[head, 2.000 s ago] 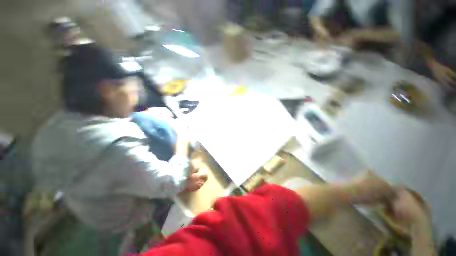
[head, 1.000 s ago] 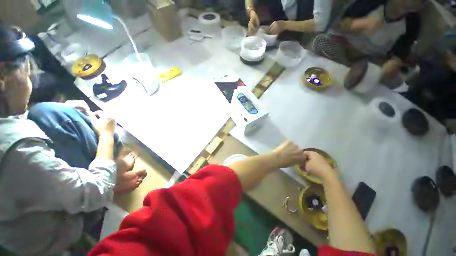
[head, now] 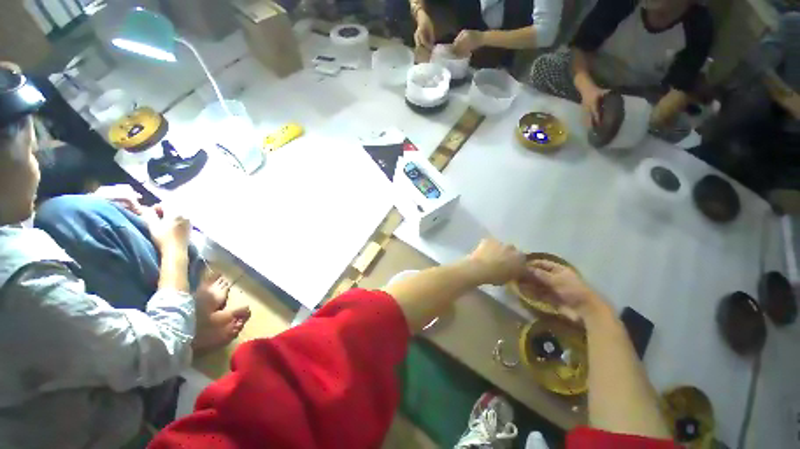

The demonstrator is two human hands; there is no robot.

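My left hand [head: 497, 262] and my right hand [head: 560, 285] meet fingertip to fingertip over the far yellow-gold bowl [head: 537, 301]. Whatever lies between the fingertips is too small or hidden to tell. The hands cover much of that bowl. A second gold bowl [head: 570, 375] sits just nearer to me, under my right wrist, with a dark part and a white spot in its centre. A thin curled piece [head: 498, 353] lies on the board edge left of it.
A white box with a pictured device [head: 436, 214] stands beyond my left arm. A dark phone-like rectangle [head: 638, 331] lies right of the bowls. Dark round shells [head: 741, 323] are at the right. A person sits at left beside a lamp [head: 146, 33]; others work across the table.
The view has shifted slightly. My right hand has turned, and its fingers are more spread over the far bowl. My left hand stays beside it. A person across now holds a dark-ended white housing more in view.
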